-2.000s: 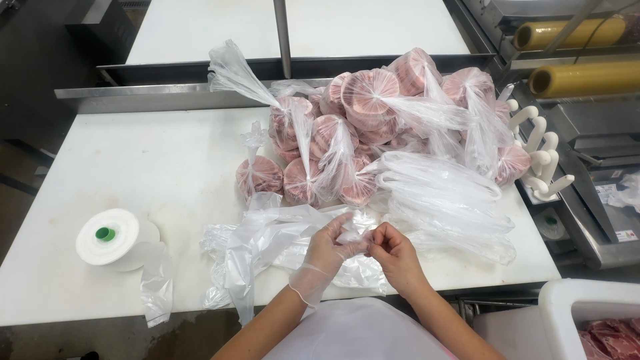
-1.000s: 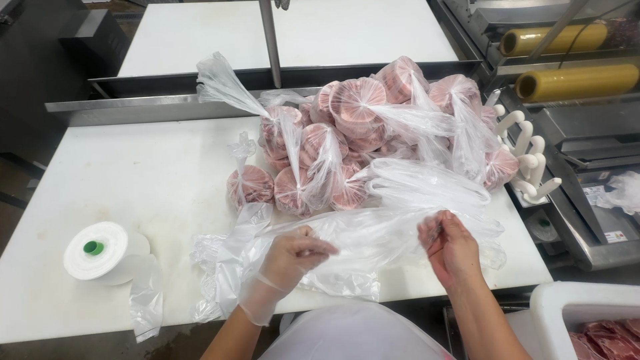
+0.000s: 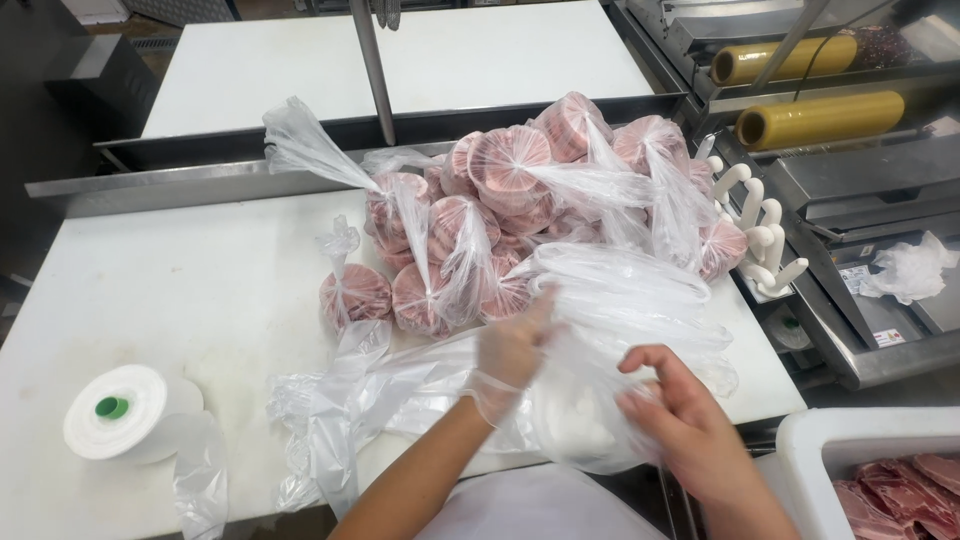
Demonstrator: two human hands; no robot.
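My left hand (image 3: 516, 349), in a clear plastic glove, is blurred over the loose clear plastic bags near the table's front edge. Whether its fingers grip the film does not show. My bare right hand (image 3: 664, 401) has its thumb and forefinger on a thin clear plastic bag (image 3: 589, 405) that spreads between both hands. Behind them lies a heap of clear bags of round meat cuts (image 3: 510, 169), twisted shut at the necks. A pile of empty clear bags (image 3: 622, 292) lies just beyond my hands. More flattened bags (image 3: 330, 420) lie to the left of my left hand.
A roll of white plastic bags (image 3: 112, 412) with a green core stands at the left on the white cutting table (image 3: 150, 285). White hooks (image 3: 757, 225) line the right edge. A white tub (image 3: 806, 450) holds raw meat at lower right. Yellow film rolls (image 3: 821, 120) lie at upper right.
One second ago my hands were apart over the bags; now a bag spreads between them. The left hand has moved right and forward. Two seconds ago the hands were together over the plastic.
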